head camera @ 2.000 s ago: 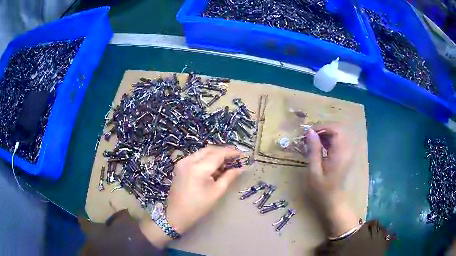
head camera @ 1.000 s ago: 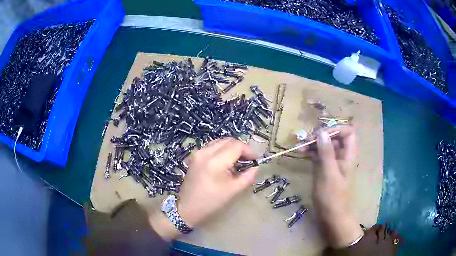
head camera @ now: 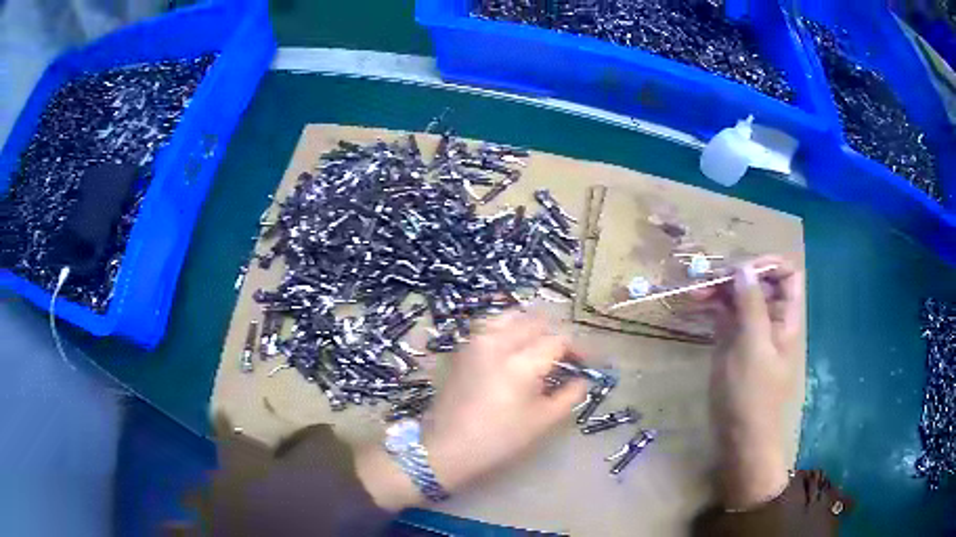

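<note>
My left hand is at the lower centre, its fingertips on a small dark metal part at the top of a short row of parts; the fingers partly hide it. My right hand holds a thin pale stick pointing left over the stained pad. The stick's tip is near a small white cup. A second white cup sits further right. A large heap of dark parts lies on the cardboard sheet.
Blue bins full of parts stand at left and at the back. A white bottle stands beyond the pad. A black block with a white cable lies in the left bin. More loose parts lie at far right.
The stick has left the part in my left hand and moved right with my right hand. My left hand has moved right and down with the part to the row.
</note>
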